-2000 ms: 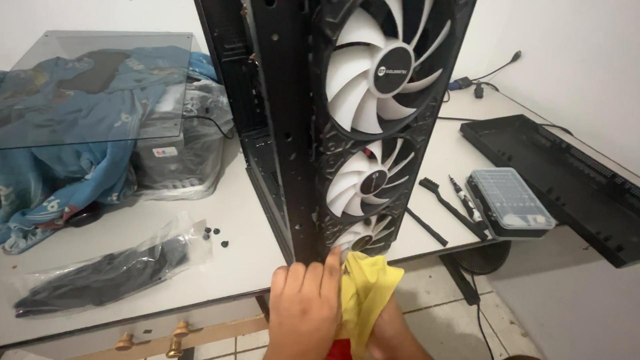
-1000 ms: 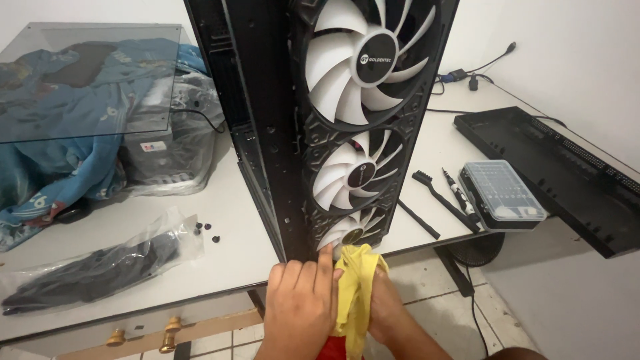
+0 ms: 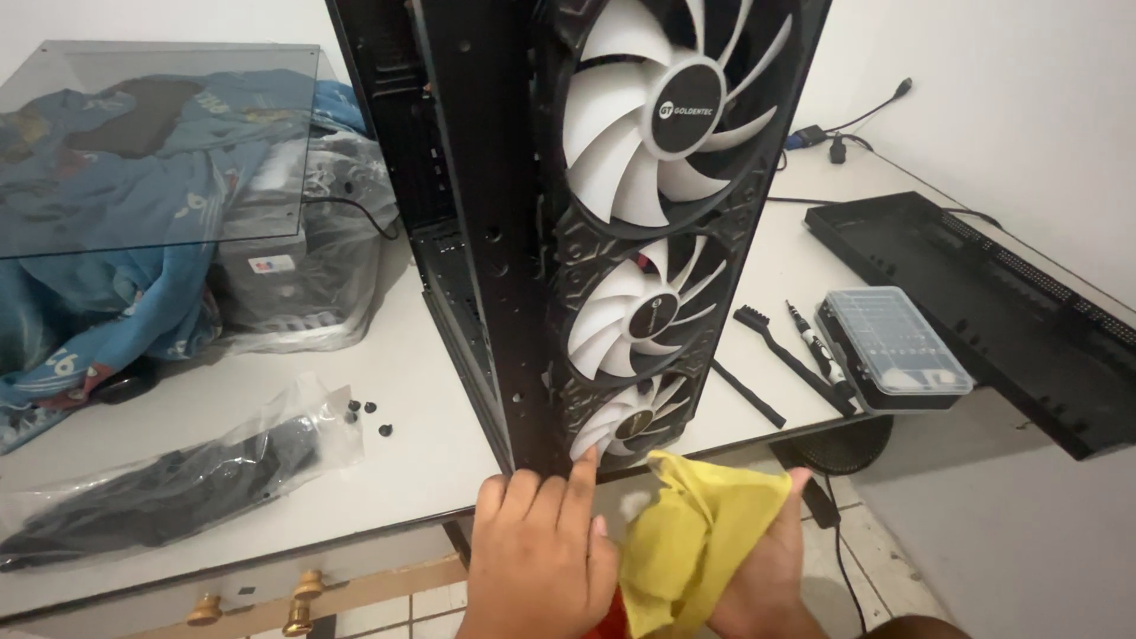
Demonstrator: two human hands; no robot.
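A black computer case [image 3: 501,266] stands upright at the table's front edge, with white-bladed fans on its front: a top fan [image 3: 612,115], a middle fan [image 3: 612,324] and a bottom fan [image 3: 612,430]. My left hand [image 3: 537,550] rests at the case's lower front edge, its index fingertip on a blade of the bottom fan; it grasps nothing that shows. My right hand [image 3: 768,568] holds a yellow cloth [image 3: 701,541], spread out just below and right of the bottom fan. Part of the right hand is hidden behind the cloth.
Right of the case lie a black brush [image 3: 790,359], a black stick-like tool [image 3: 748,393], a pen-like tool [image 3: 816,346], a clear-lidded case [image 3: 896,342] and a long black panel [image 3: 985,311]. At left are a glass panel [image 3: 160,160], a bagged black item [image 3: 177,488] and several screws [image 3: 370,407].
The yellow cloth and my right hand have moved right, away from the bottom fan, and the cloth is more spread out. My left index finger stays at that fan.
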